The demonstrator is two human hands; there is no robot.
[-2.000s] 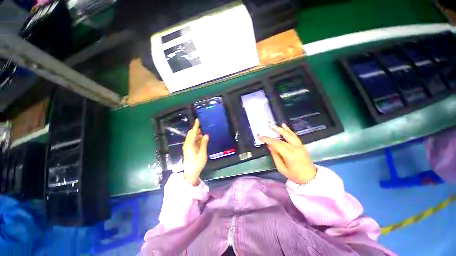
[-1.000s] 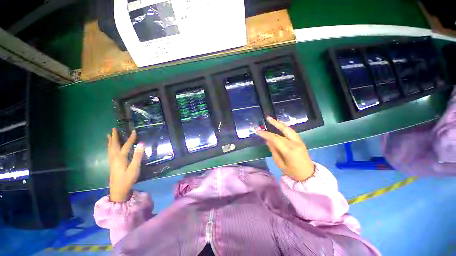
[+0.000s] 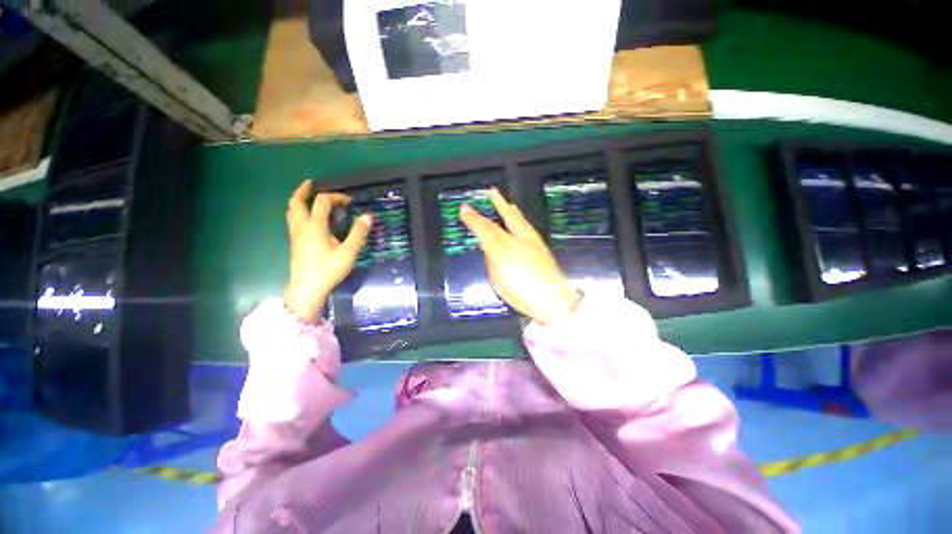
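Observation:
A black four-slot phone tray lies on the green bench in front of me, with a smartphone in each slot. All four phones show green text on dark screens. My left hand is at the leftmost phone, fingers spread and curved over its upper left, holding nothing. My right hand is over the second phone from the left, fingertips at the upper part of its screen, holding nothing. The third phone and the rightmost phone lie untouched.
A white chart block with a dark rectangle stands on a wooden board beyond the tray. Black stacked trays stand at left. Another phone tray is at right, with a person's pink sleeve below it.
My right hand has moved left from the third phone to the second. My left hand has moved up along the leftmost phone. The third phone's screen now shows green text. The view has shifted.

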